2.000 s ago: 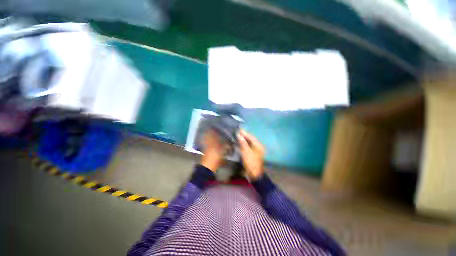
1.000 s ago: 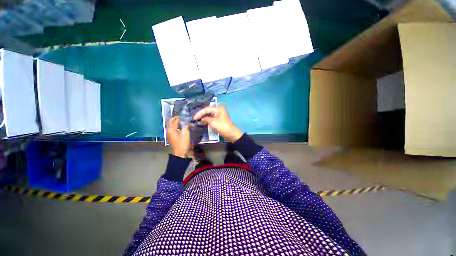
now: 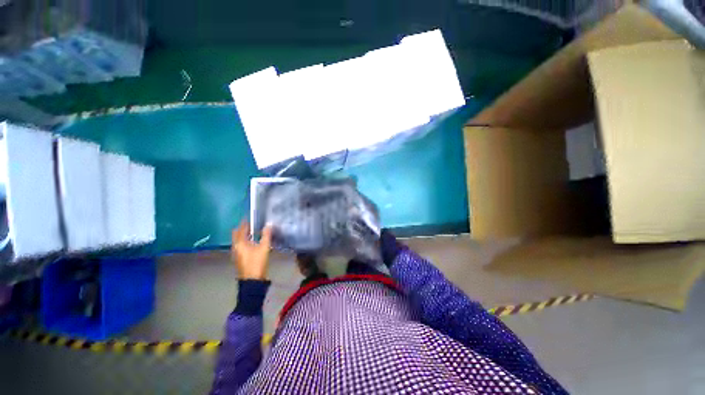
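Observation:
An open white box tray (image 3: 253, 202) stands at the front edge of the teal bench; only its left rim and corner show. A crinkled dark grey plastic bag (image 3: 313, 216) lies spread over it and reaches past its right side, blurred; what it contains cannot be told. My left hand (image 3: 252, 251) is at the tray's front left corner, with fingers and thumb around the rim. My right hand is hidden behind the bag; only its dark cuff shows at the bag's right edge.
A group of white boxes (image 3: 352, 96) lies behind the tray. More white boxes (image 3: 79, 193) stand at the left, above a blue bin (image 3: 124, 293) on the floor. A large open brown carton (image 3: 514, 181) is at the right. Stacked pale items (image 3: 73, 65) are at the upper left.
The dark bag is now spread wider over the tray and to the right. My left hand has moved left onto the tray's corner. My right hand has moved right, behind the bag.

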